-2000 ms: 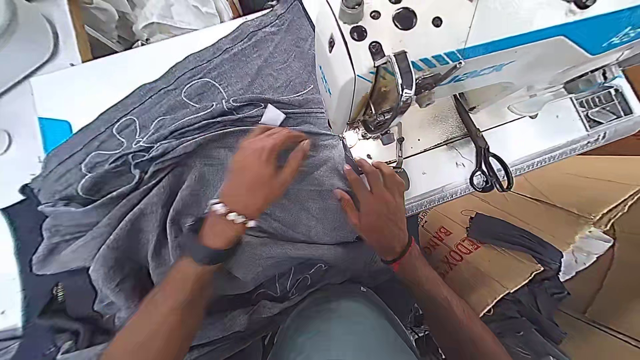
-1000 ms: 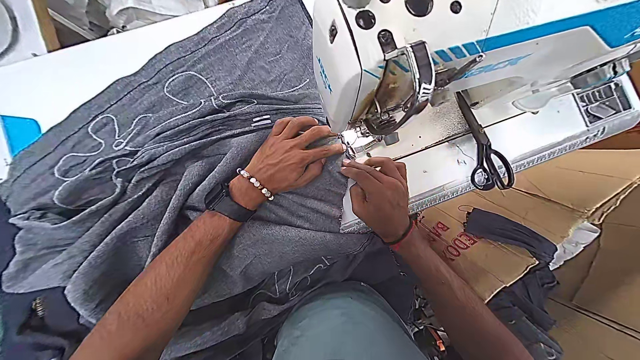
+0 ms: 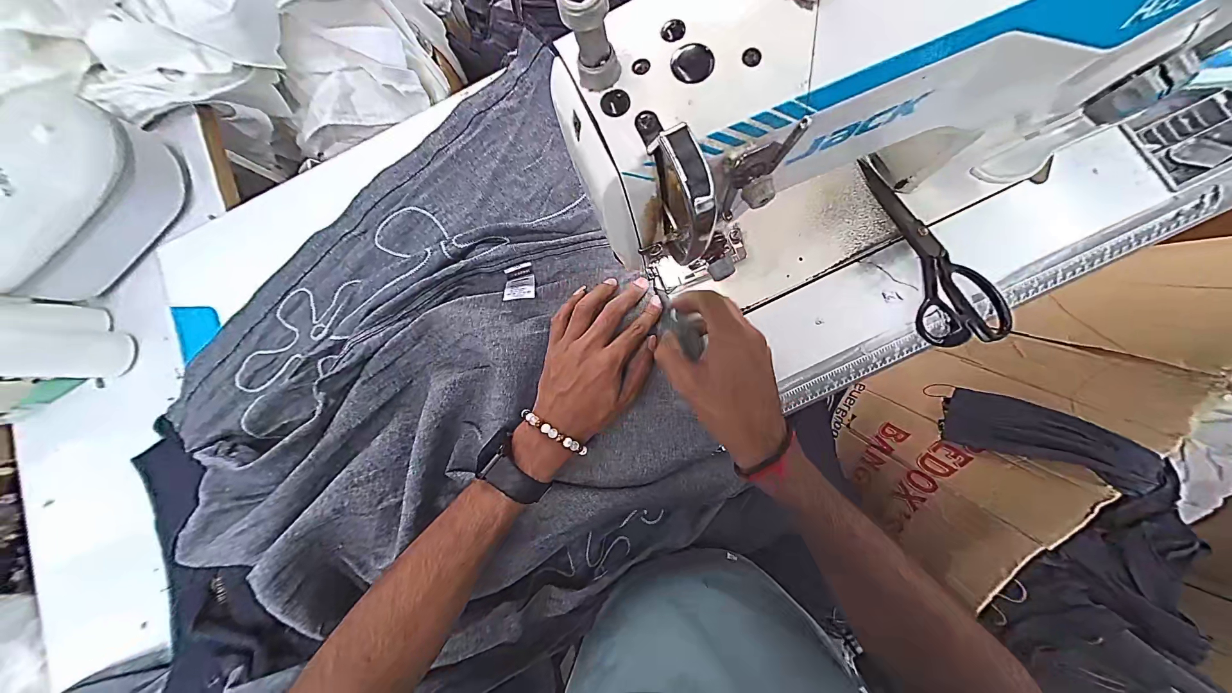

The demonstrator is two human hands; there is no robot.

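A Jack sewing machine stands over grey fabric, part of which lies under the presser foot area. Flat on the fabric, just in front of the needle area, rests my left hand, fingers extended. My right hand is close beside it with fingers curled, pinching a fold of the grey fabric by the foot. A small white label shows on the fabric left of my fingertips. Loose pale threads loop across the cloth. The exact spot beneath the needle is hard to see.
Black-handled scissors lie on the machine bed at right, near the measuring tape along the table edge. Cardboard with dark cloth pieces is below right. White fabric is heaped behind the table.
My left hand has come from over the fabric to flat beside the needle area. Since one second ago its fingers have straightened, and a label has come into plainer view.
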